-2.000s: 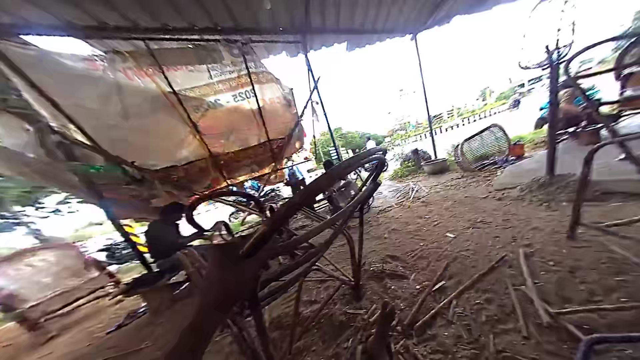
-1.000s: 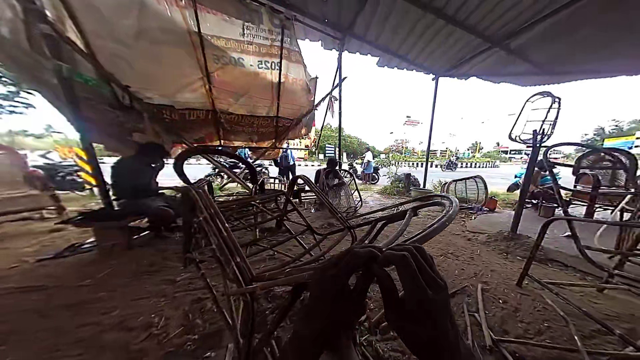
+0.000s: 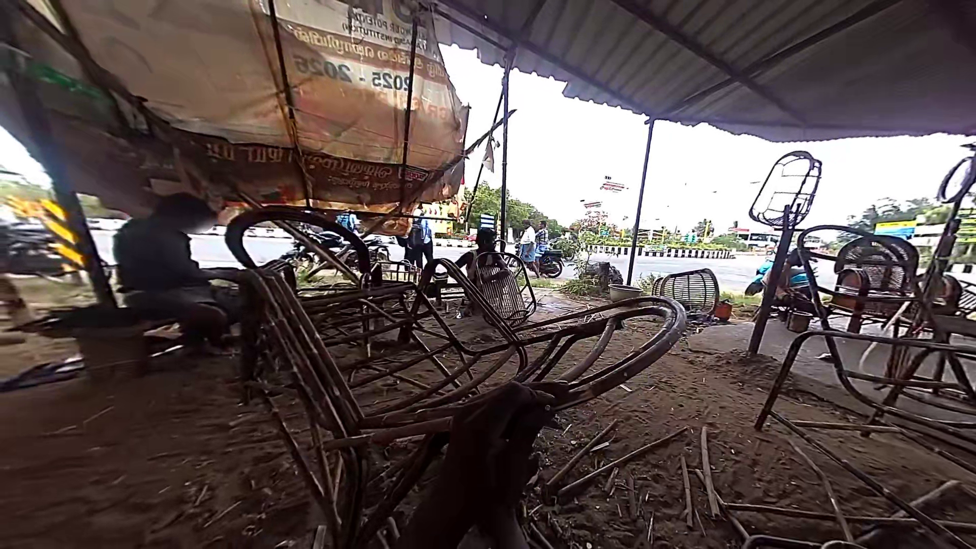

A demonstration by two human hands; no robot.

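A large cane chair frame (image 3: pixel 450 412) lies tilted across the middle, its long looped end (image 3: pixel 665 335) reaching to the right. Bundled cane poles (image 3: pixel 309 351) form its near left side. Dark against the ground, my left hand (image 3: pixel 488 435) rises from the bottom edge to the lower rail of the frame, just below the loop. My right hand (image 3: pixel 526 438) is close beside it and overlaps it. Both are in deep shadow, so their fingers and whatever is between them cannot be made out.
A seated person (image 3: pixel 168 267) is at the left, another (image 3: pixel 484 255) sits behind the frame. Cut cane sticks (image 3: pixel 625 461) litter the dirt. More cane frames (image 3: pixel 877 374) stand at right, near a post (image 3: pixel 772 282) with a cane loop. A round woven piece (image 3: pixel 686 291) lies farther back.
One second ago my hands were raised side by side with fingers together in front of the frame; now they overlap lower at its rail. The view has swung and levelled since two seconds ago.
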